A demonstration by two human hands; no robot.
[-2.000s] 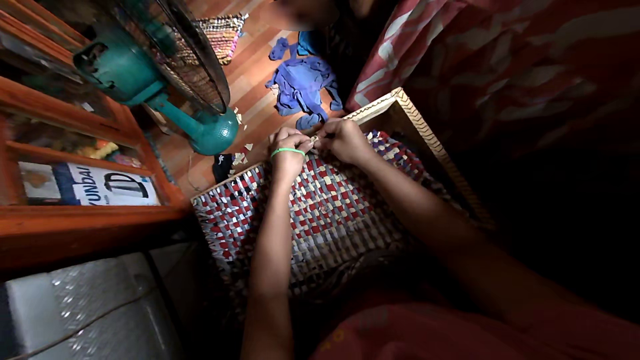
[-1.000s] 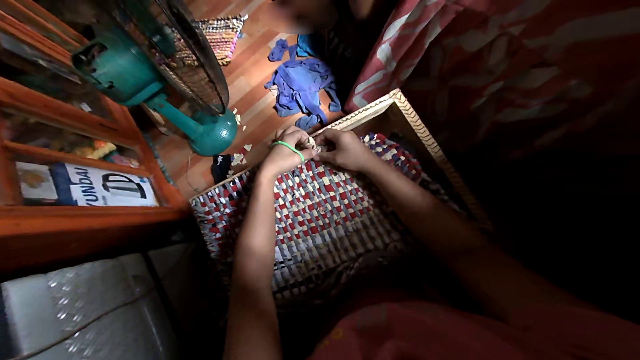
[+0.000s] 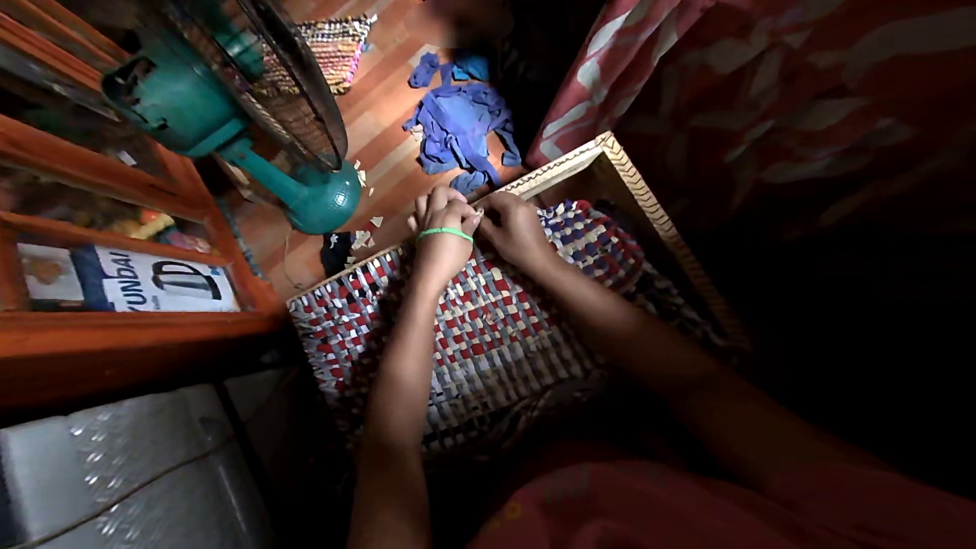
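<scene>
A woven fabric-strip mat [image 3: 496, 320] in red, white, grey and blue lies across a wooden frame [image 3: 648, 202] with a row of nails or pegs along its edges. At the frame's far edge, my left hand [image 3: 444, 229], with a green band at the wrist, pinches a small pale bit of the fabric strip. My right hand [image 3: 518, 229] is close beside it on the right, fingers bent at the same spot; whether it grips the strip is hidden. The mat's right part curls loosely inside the frame.
A green electric fan [image 3: 320, 198] stands at the left beyond the frame, near a wooden cabinet [image 3: 137, 328]. Blue cloth strips [image 3: 461, 130], fabric scraps and another woven mat [image 3: 332, 53] lie on the floor. Red patterned cloth [image 3: 595, 84] hangs at right. Part of another person shows at the top.
Both hands stay at the frame's far edge, with small shifts of the fingers and of the left wrist. The mat and frame look unchanged.
</scene>
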